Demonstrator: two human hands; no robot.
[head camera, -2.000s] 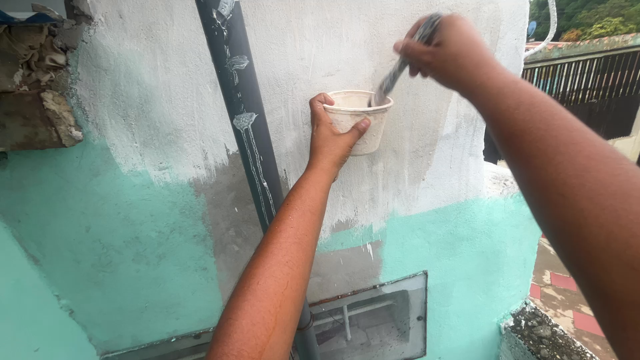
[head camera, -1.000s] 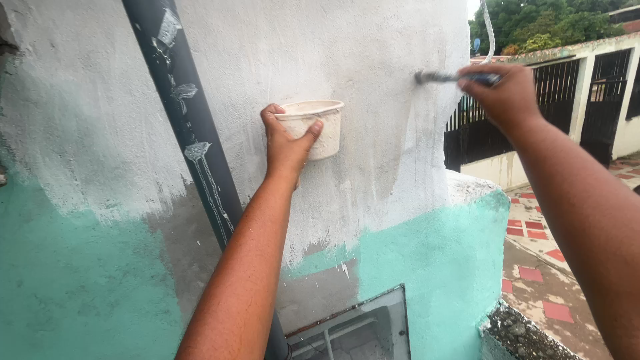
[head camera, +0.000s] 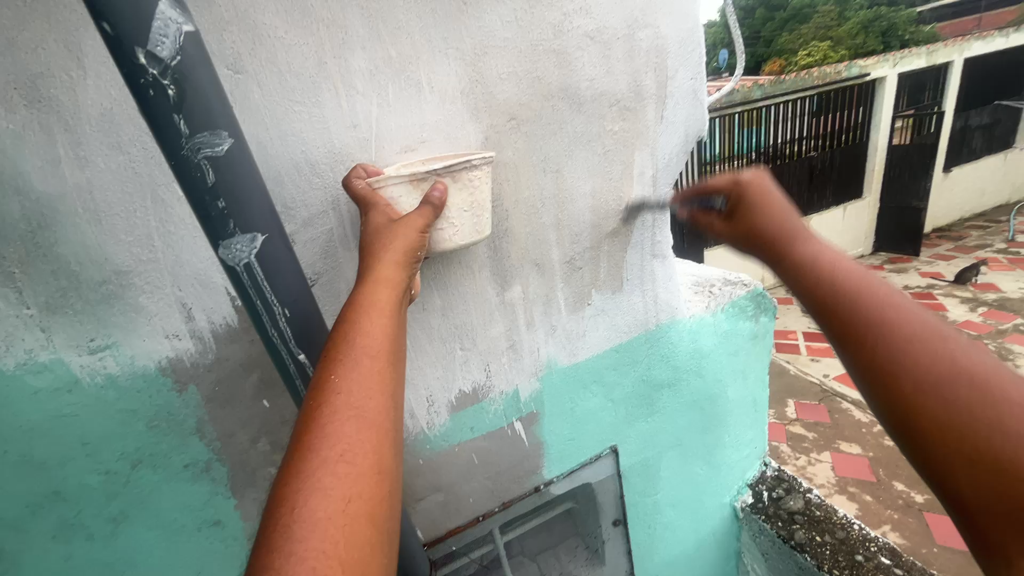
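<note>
My left hand (head camera: 392, 216) grips a paint-smeared white plastic tub (head camera: 460, 200) in front of the wall, thumb on its near side and fingers at the rim. What the tub holds is hidden behind its side. In my right hand (head camera: 740, 212), blurred by motion, is a paintbrush (head camera: 646, 208) with its bristles pointing left, at the wall near its right edge. The wall (head camera: 560, 96) is whitish above, with a greyer band near the brush, and turquoise below. Whether the bristles touch the wall cannot be told.
A dark pipe (head camera: 240, 208) with white paint smears slants down the wall at left. Below my hands is a framed glass panel (head camera: 536, 528). A rough concrete ledge (head camera: 816, 520) juts at lower right. Beyond stand a barred fence (head camera: 792, 152) and a cat (head camera: 966, 274) on the tiled patio.
Two seconds ago the brush was in the tub; one second ago it was out at the wall, right of the tub. Now it is lower on the wall. The view has shifted right.
</note>
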